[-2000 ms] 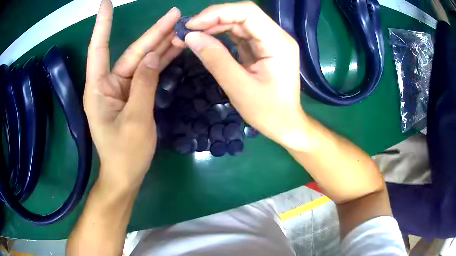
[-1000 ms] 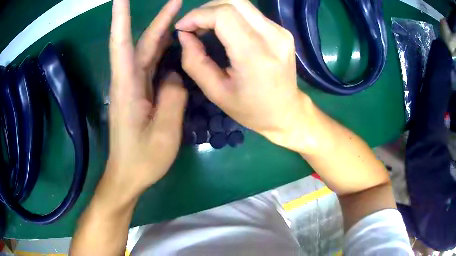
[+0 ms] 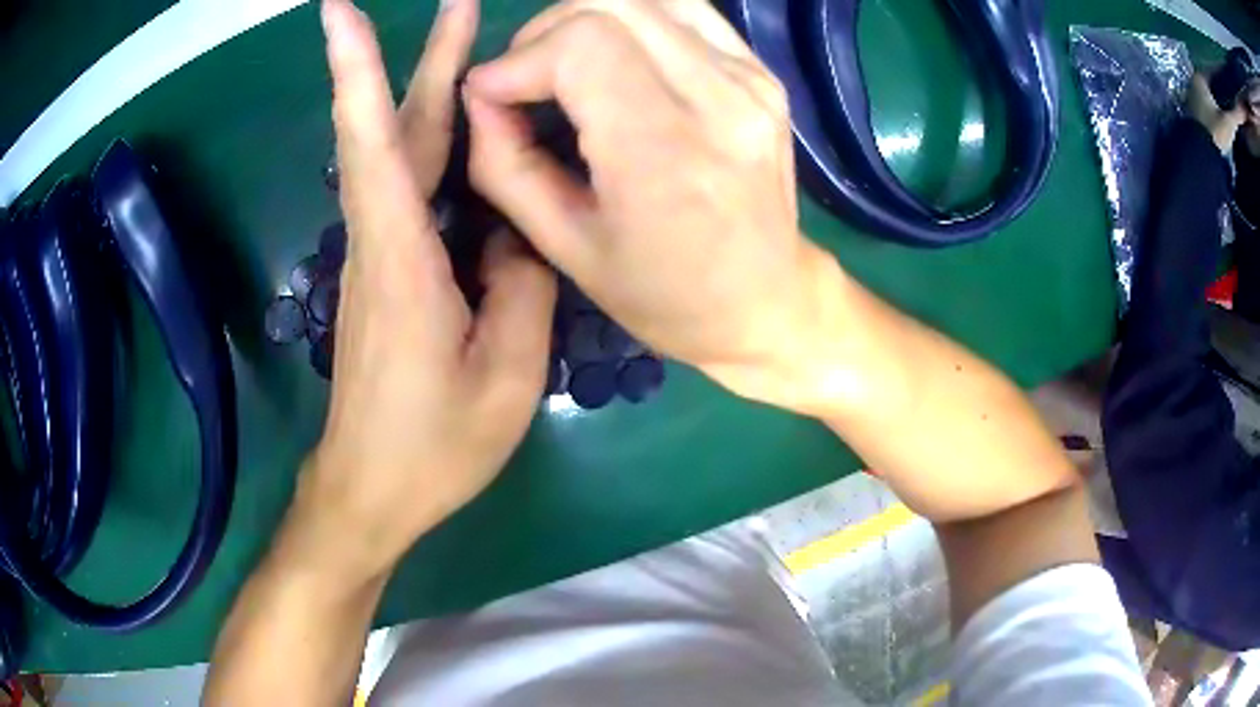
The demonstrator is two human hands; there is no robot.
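Small round navy discs [image 3: 596,383] lie in a loose pile on the green surface, partly hidden under both hands. Several discs [image 3: 286,319] also lie to the left of my left hand. My left hand [image 3: 428,332] is over the pile, edge-on, with fingers stretched and spread and the thumb bent inward; its palm side is hidden, so I cannot tell if it holds anything. My right hand [image 3: 650,180] is above and right of it, with thumb and index fingertips nearly together; no disc shows between them.
Nested navy neck fans [image 3: 207,401] lie at the left. More neck fans [image 3: 1016,180] lie at the upper right. A clear plastic bag [image 3: 1126,138] lies near the right edge, beside another person's dark sleeve [image 3: 1175,359]. A white strip [image 3: 152,69] curves along the back.
My left hand has moved right and turned edge-on over the pile. The disc seen between my right fingertips is out of sight. Discs now show left of my left hand. The neighbour's arm has moved.
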